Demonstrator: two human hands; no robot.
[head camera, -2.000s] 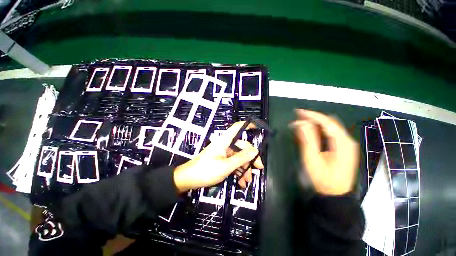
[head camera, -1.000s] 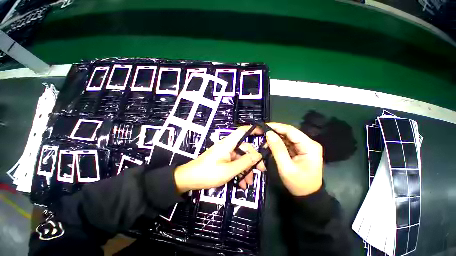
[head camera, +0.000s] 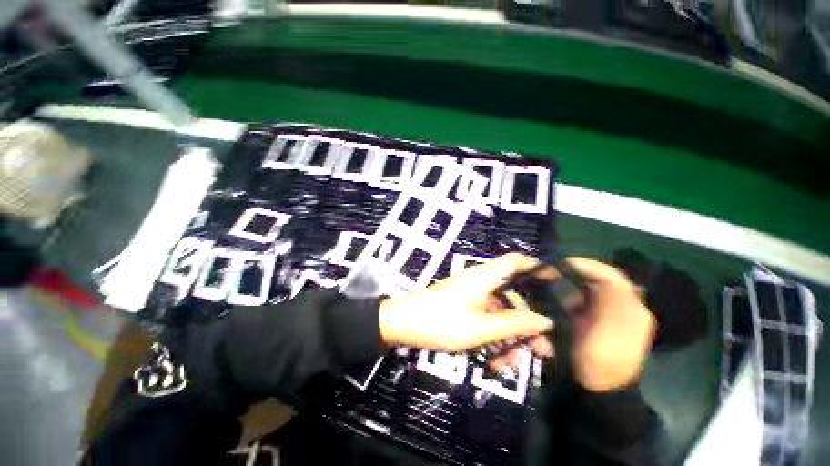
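My left hand (head camera: 464, 314) holds a small black part (head camera: 544, 284) in its fingertips over the right side of the glossy black tray (head camera: 300, 196). My right hand (head camera: 612, 323) is blurred, with its fingers at the same part, partly hiding it; whether it grips the part or a thin piece cannot be told. A die-cut adhesive sheet (head camera: 423, 221) with open white frames lies slanted across the tray. White rectangular frames (head camera: 525, 188) show on parts along the tray's back row and at its left.
A dark pile (head camera: 675, 305) lies right of my right hand. Black-and-white grid sheets (head camera: 784, 341) lie at the far right with white backing curling. White strips (head camera: 168, 227) lie left of the tray. A white-edged green strip (head camera: 437, 82) runs behind. A blurred beige object (head camera: 41, 173) is at left.
The view has shifted, so the bench scene sits further right. My right hand came in from the right to the black part in my left hand and stays there. The beige object has appeared at left.
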